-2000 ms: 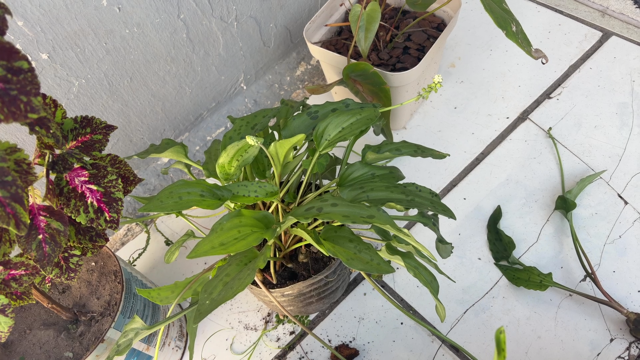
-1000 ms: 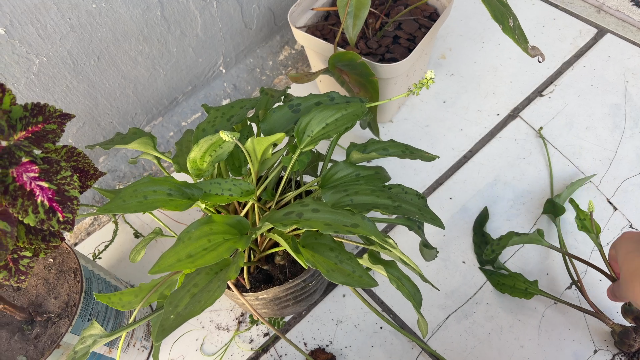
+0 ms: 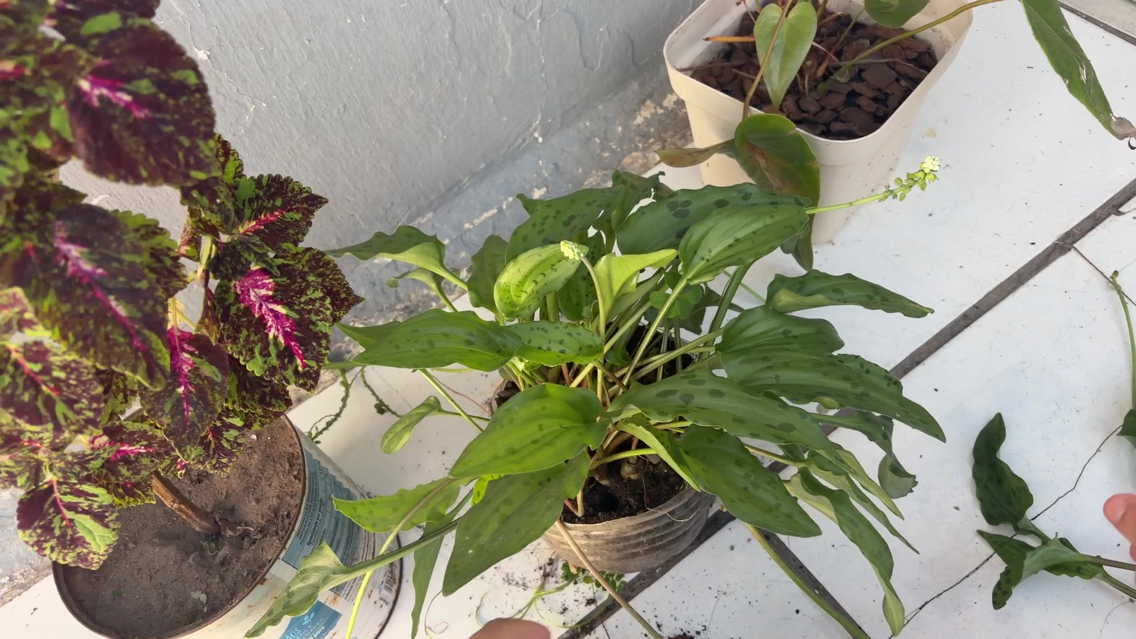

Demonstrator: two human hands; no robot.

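A leafy plant with dark-spotted green leaves [image 3: 532, 430] fills a round, ribbed pot [image 3: 643, 537] in the middle, with dark soil showing at its base. At the bottom edge, just below that pot, a fingertip of my left hand [image 3: 510, 629] shows; the rest is out of frame. A fingertip of my right hand [image 3: 1123, 515] enters at the right edge, beside a loose spotted-leaf cutting [image 3: 1003, 475] lying on the tiles. Whether either hand holds anything is hidden.
At left, a coleus with purple and green leaves [image 3: 271, 311] grows in a large printed tub [image 3: 328, 506]. A square cream planter [image 3: 852, 169] with bark chips stands at the back against the grey wall [image 3: 355, 106]. White floor tiles [image 3: 976, 231] have dark joints.
A fingertip has come into view at the bottom edge. My right hand, at the loose cutting's base one second ago, now shows only a fingertip. The view has shifted.
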